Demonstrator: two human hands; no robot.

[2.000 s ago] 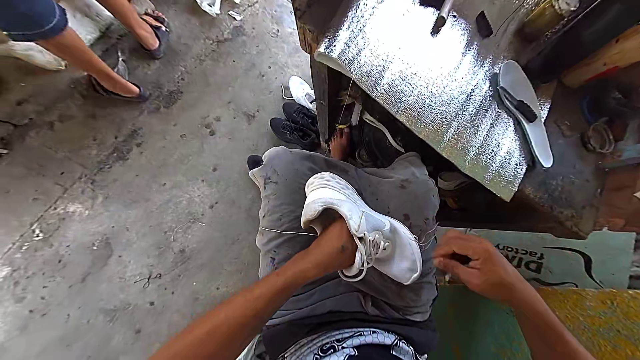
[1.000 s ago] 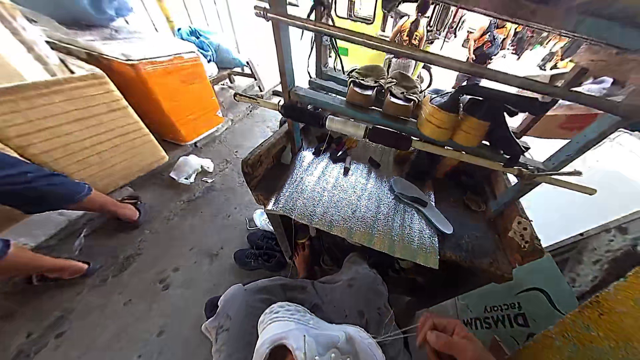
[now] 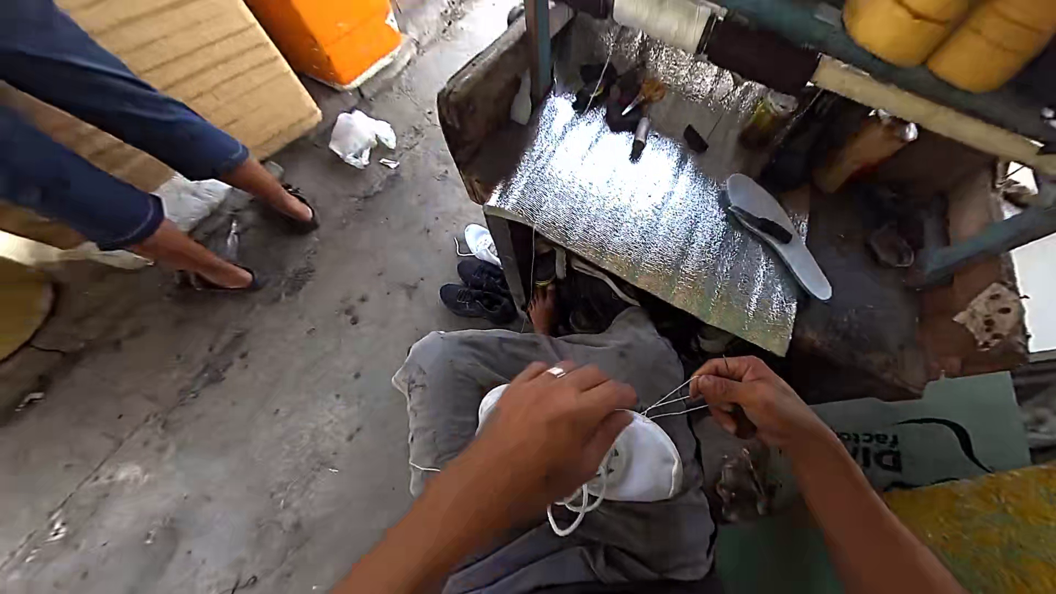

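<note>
A white lace-up sneaker (image 3: pixel 648 462) lies across my lap on a grey cloth (image 3: pixel 445 371), its toe pointing right. My left hand (image 3: pixel 561 421), with a ring on one finger, lies over the middle of the sneaker; its fingertips are blurred, so its hold is unclear. Loops of white shoelace (image 3: pixel 571 513) hang below that hand. To the right of the toe, my right hand (image 3: pixel 734 396) pinches white thread (image 3: pixel 672 400), which runs taut to the sneaker's upper edge. A thin dark point, perhaps a needle or an awl, sticks up from its fingertips.
Ahead stands a low wooden bench with a silver foil sheet (image 3: pixel 652 214), an insole (image 3: pixel 775 235) and small tools. Dark shoes (image 3: pixel 478 304) sit on the floor to its left. A person's legs (image 3: pixel 190 256) are at left. Printed cardboard (image 3: pixel 932 429) lies at right.
Two seconds ago my left hand was inside the sneaker; now it lies over the shoe's outside. My right hand, earlier beside the toe, now draws thread out. The view has swung up and back down.
</note>
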